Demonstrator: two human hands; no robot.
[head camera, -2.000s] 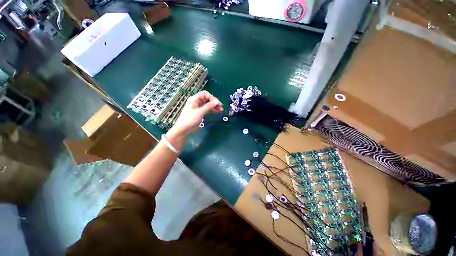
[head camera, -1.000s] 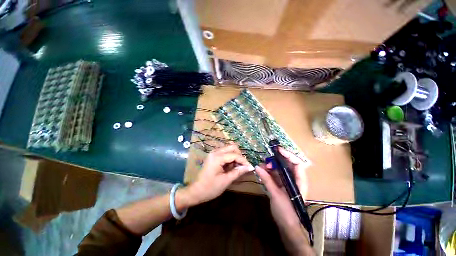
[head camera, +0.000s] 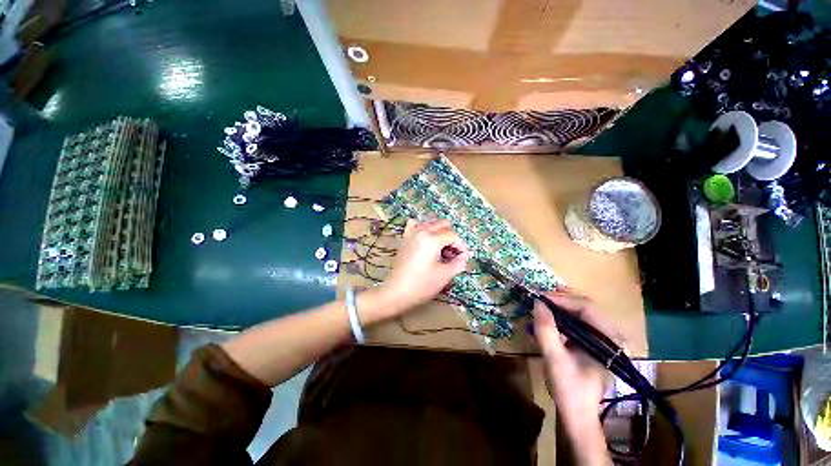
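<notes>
The PCB panel (head camera: 497, 238) lies slanted on the cardboard mat (head camera: 592, 309). My left hand (head camera: 426, 264) is over the panel's left part with fingertips pinched together; a thin lead seems to be between them, mostly hidden. My right hand (head camera: 574, 341) holds the black soldering iron (head camera: 583, 333), its tip on or just above the panel close to my left fingertips. Several dark leads (head camera: 364, 246) run from the panel's left side, with pale discs (head camera: 327, 231) at their ends on the green mat.
A panel stack (head camera: 100, 205) stands at left. A lead bundle (head camera: 301, 148) lies behind the work. A round tin (head camera: 612, 215), a dark station (head camera: 740, 264), a solder reel (head camera: 770, 150) and a green cap (head camera: 718, 188) are at right. An upright cardboard screen (head camera: 547, 55) stands behind.
My left hand has moved from near the right hand at the panel's front edge up onto the panel. My right hand has turned the iron, bringing its tip to the left fingertips.
</notes>
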